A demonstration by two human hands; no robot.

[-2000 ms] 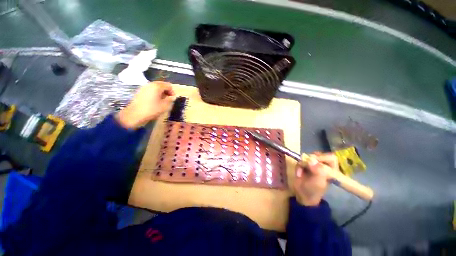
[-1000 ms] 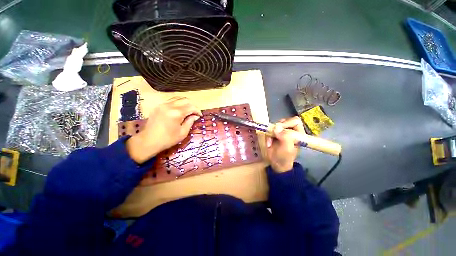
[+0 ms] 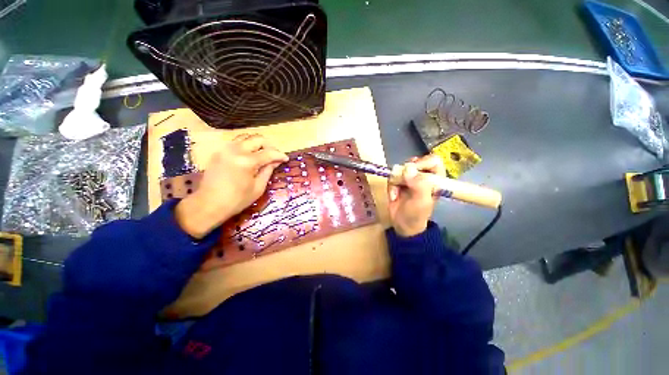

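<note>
My right hand [image 3: 415, 192] holds a soldering iron [image 3: 469, 192] by its pale wooden handle. Its dark barrel points left, with the tip over the upper edge of the reddish-brown fixture board [image 3: 341, 183]. My left hand [image 3: 238, 179] is over the board's upper left part, thumb and fingertips pinched close to the iron tip. What the fingertips pinch is too small to tell. Rows of silvery round parts and dark lead wires [image 3: 275, 223] lie on the board. A black pile of cut wires [image 3: 177, 152] lies at its upper left, on the tan work board [image 3: 352, 256].
A black fan [image 3: 249, 80] stands behind the board. A coil iron stand [image 3: 458, 117] with a yellow sponge [image 3: 458, 155] is at the right. A plastic bag of metal parts [image 3: 88, 192] and a white bottle [image 3: 84, 106] are left. A blue bin [image 3: 623, 40] is far right.
My left hand has moved from beside the wire pile to the board's upper edge, near the iron tip. The view has shifted, with the fan now further left. The iron stays in my right hand.
</note>
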